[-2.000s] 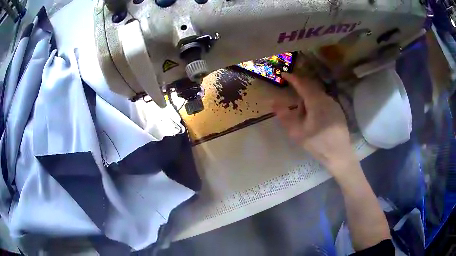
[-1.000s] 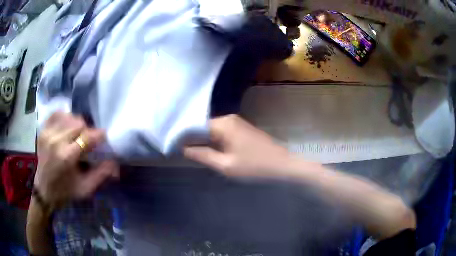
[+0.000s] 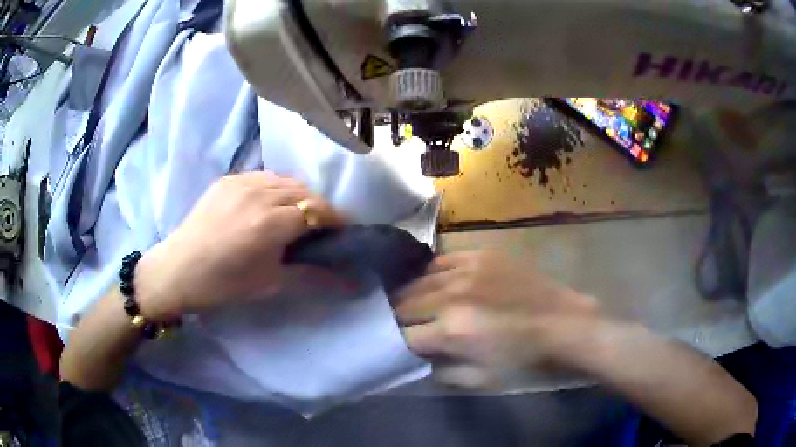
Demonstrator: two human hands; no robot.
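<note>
The pale blue-grey panel [image 3: 305, 349] lies bunched left of the needle and hangs to the table's front edge. A dark cloth piece [image 3: 367, 251] lies across it, between my hands. My left hand [image 3: 240, 236], with a ring and a beaded bracelet, holds the dark piece's left end; its fingertips are partly hidden. My right hand [image 3: 480, 314], blurred, holds the cloth at the dark piece's right end. Both hands are just in front of the presser foot [image 3: 367, 131] of the sewing machine [image 3: 541, 52].
A smartphone [image 3: 624, 127] with a bright screen lies on the worn bed plate [image 3: 497, 188]. Black-handled scissors [image 3: 724, 249] lie at the right, beside a white rounded item [image 3: 777, 271]. A small patterned disc [image 3: 476, 132] shows near the needle.
My left hand has moved right and up onto the dark piece. My right hand has moved right, staying on the cloth. The cloth has been lowered and spread before the needle, and the view has shifted.
</note>
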